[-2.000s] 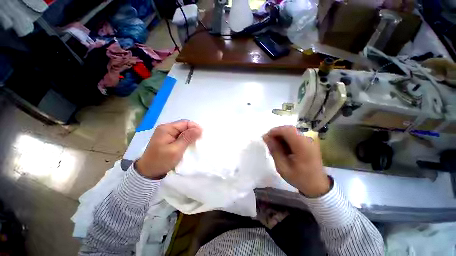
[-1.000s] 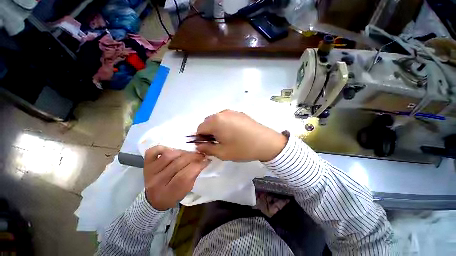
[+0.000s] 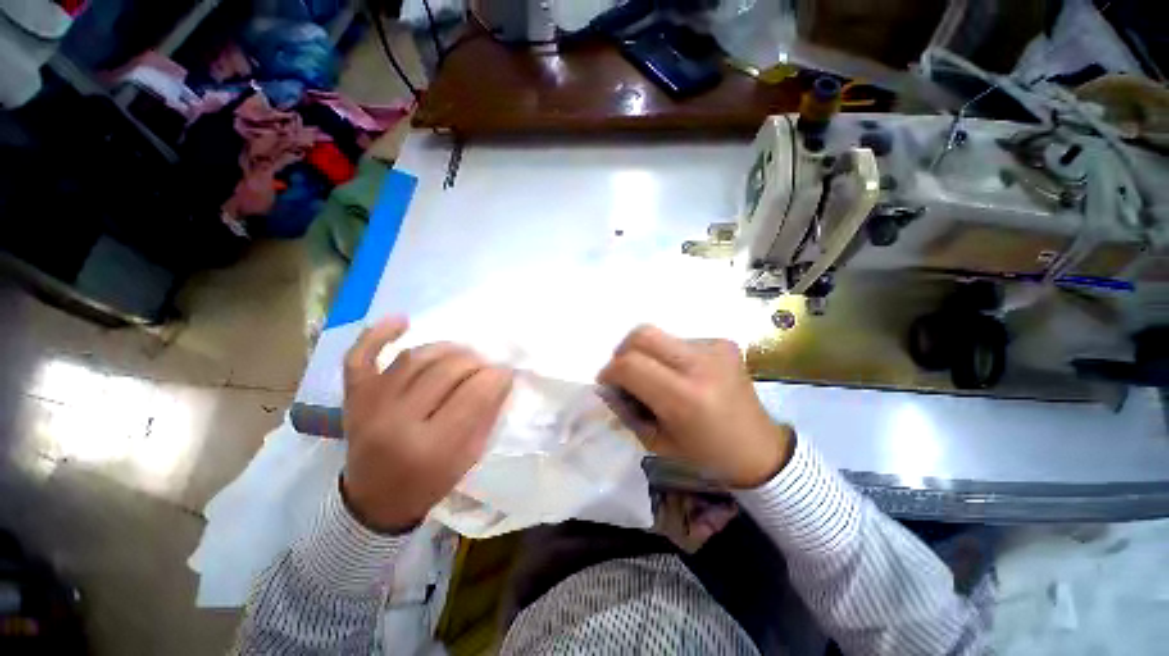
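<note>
A white garment piece [image 3: 564,442] lies at the table's front edge between my hands and hangs over the edge; its upper part is overexposed. My left hand [image 3: 430,417] is on the cloth's left side, fingers bent and thumb apart, slightly blurred; its fingertips touch or hold the cloth. My right hand [image 3: 692,397] is closed at the cloth's right side, with a small dark tool [image 3: 631,410] tucked in the palm, probably thread snips. The sewing machine head [image 3: 808,212] stands to the right, away from both hands.
The white table [image 3: 538,192] has a blue tape strip [image 3: 373,250] on its left edge. A brown wooden surface [image 3: 538,96] behind holds a dark flat object [image 3: 672,59]. White cloth [image 3: 257,513] hangs at the left. Cloth heaps [image 3: 276,147] lie on the floor at the upper left.
My right hand has moved right, away from my left hand. The dark tool, earlier pointing out at the left fingers, is now tucked in the palm. My left hand has shifted slightly left and up.
</note>
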